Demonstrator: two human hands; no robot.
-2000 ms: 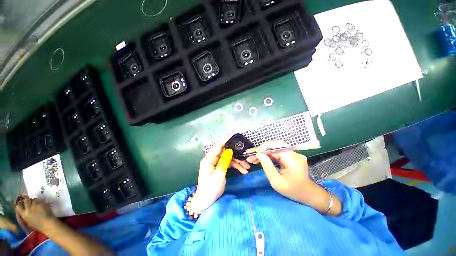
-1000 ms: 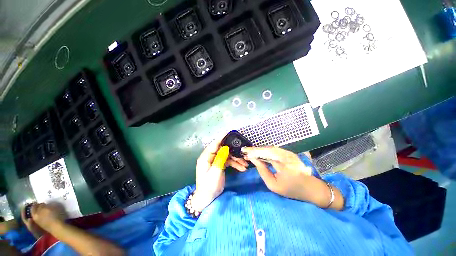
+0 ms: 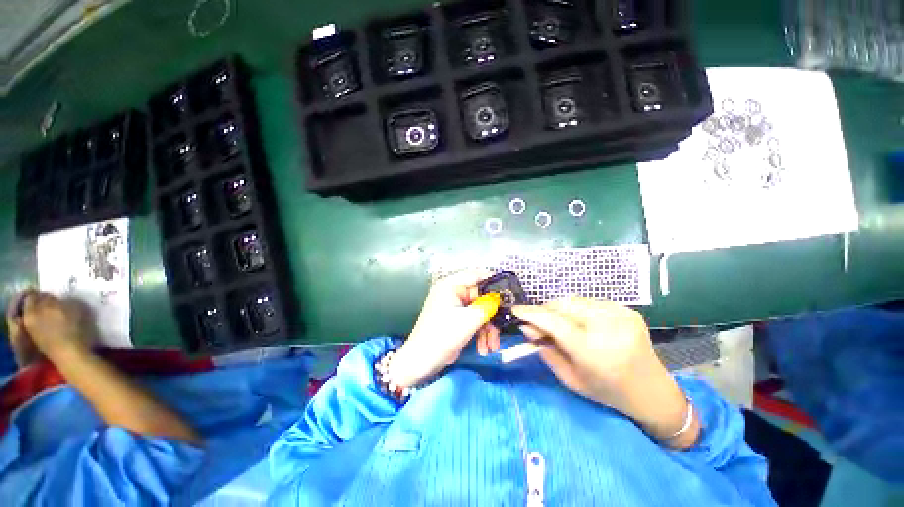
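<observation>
My left hand (image 3: 444,325), with a yellow finger cot (image 3: 484,309) on one digit, holds a small black camera housing (image 3: 506,288) upright enough to show its round centre. My right hand (image 3: 600,349) is at the housing's right edge, its fingertips close together against it. A pale thin tool (image 3: 521,352) shows below the right fingers. Its tip is hidden. The white dot sheet (image 3: 595,273) lies on the mat just beyond the housing. Several pale rings (image 3: 543,219) lie apart on the mat beyond the sheet.
A stacked black foam tray (image 3: 342,176) with housings stands ahead, its near left pocket empty. More trays (image 3: 223,253) are at left. A white paper (image 3: 684,213) bears a loose ring pile (image 3: 743,129) at right. Another person's hands (image 3: 50,322) are at far left.
The view has turned and shifted, so the trays sit straighter and further right. The tool now slants down below my right hand. The housing is still in my left hand.
</observation>
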